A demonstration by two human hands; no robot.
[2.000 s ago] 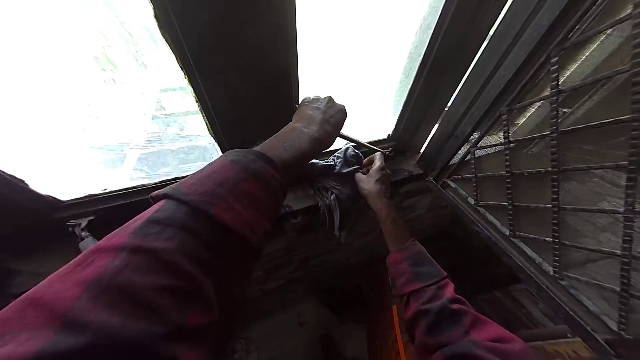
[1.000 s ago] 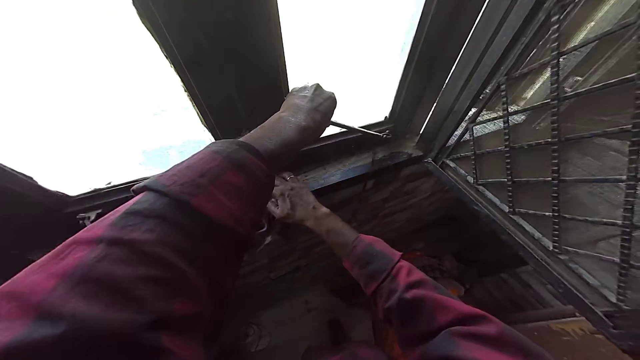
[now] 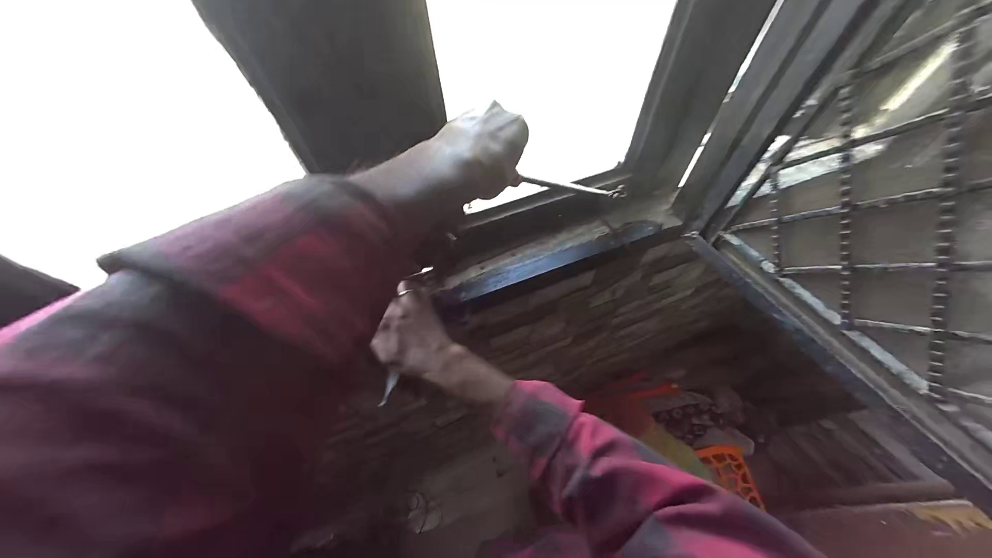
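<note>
My left hand (image 3: 487, 147) is closed around the near end of a thin metal rod (image 3: 570, 186), a window stay by its look, whose far end meets the window frame (image 3: 659, 209) at the lower right corner. Below it and to the left, my right hand (image 3: 415, 329) is at the sill (image 3: 550, 263), fingers bent. A small piece of pale cloth (image 3: 390, 386) hangs from under this hand; the rest of it is hidden behind the hand and my left sleeve.
An open metal grille (image 3: 891, 201) with twisted bars stands at the right. Stacked-stone wall (image 3: 604, 310) runs beneath the sill. Lower down are an orange plastic basket (image 3: 732, 469) and some patterned fabric (image 3: 697, 415). A dark window post (image 3: 349, 77) rises between bright panes.
My right hand has moved left along the sill, away from the rod's far end, where it held a grey cloth two seconds ago. My left hand has stayed at the rod.
</note>
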